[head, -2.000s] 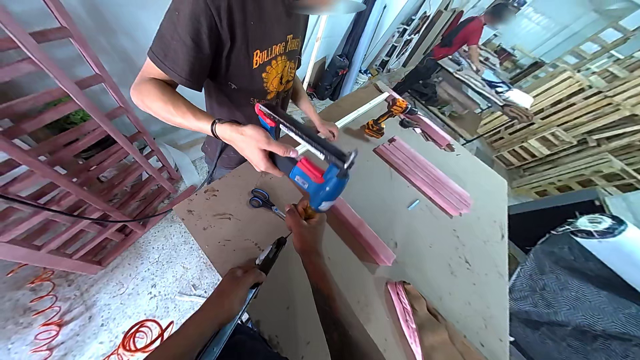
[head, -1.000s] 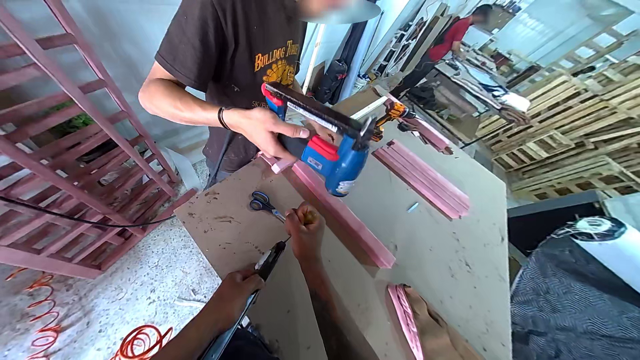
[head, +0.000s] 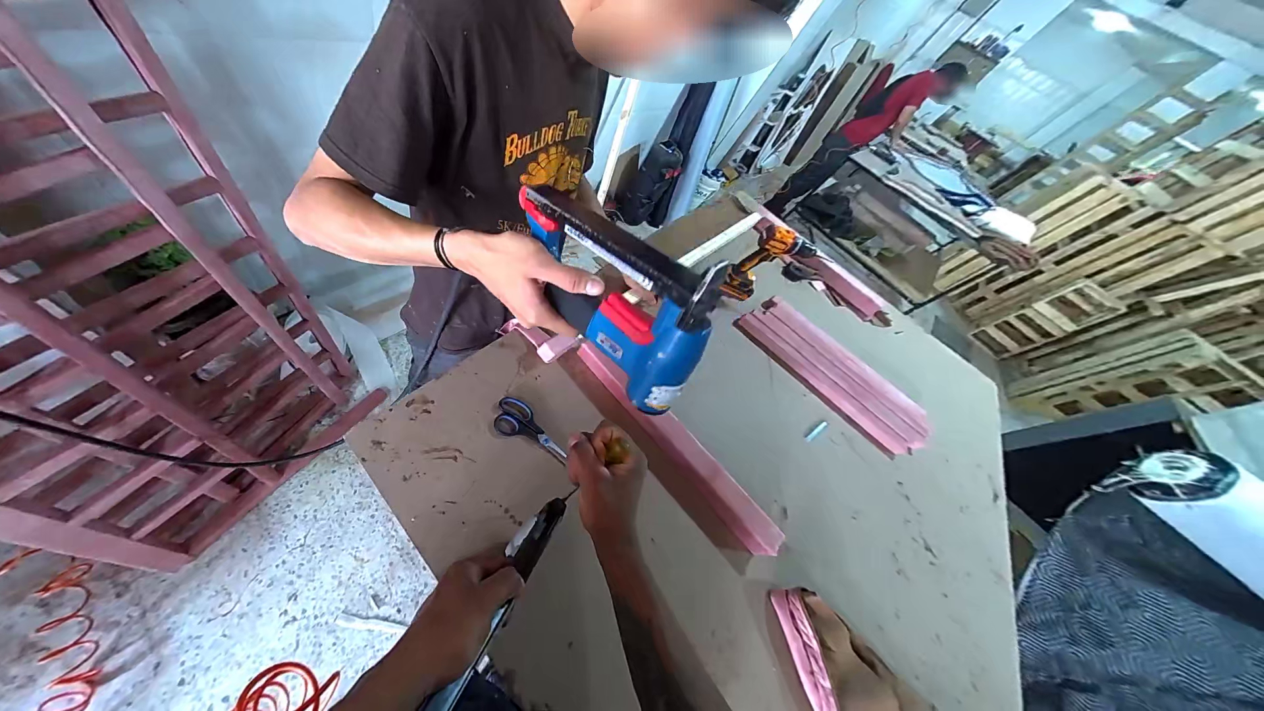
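Observation:
My left hand (head: 470, 604) grips a dark elongated tool (head: 538, 533), whose thin tip points toward my other fist. A small brownish-yellow object (head: 616, 450), perhaps a tool handle, is in my right hand (head: 607, 479), over the table. Scissors (head: 523, 423) with dark handles lie just left of that hand. Across the table a co-worker's hand (head: 523, 276) holds a blue and red pneumatic stapler (head: 632, 326) in the air. Beneath it a pink fabric-covered strip (head: 691, 454) runs across the tabletop (head: 869, 553).
More pink strips (head: 839, 375) and a yellow-black cordless drill (head: 765, 259) lie farther back. A pink and brown fabric bundle (head: 820, 652) is at the near right. A reddish slatted frame (head: 168, 296) stands left; wooden pallets (head: 1116, 286) are behind right. Another person works beyond.
The co-worker's stapler has moved right and away from above my right hand, which it partly overlapped in the oldest frame. My hands stay close together with their tools.

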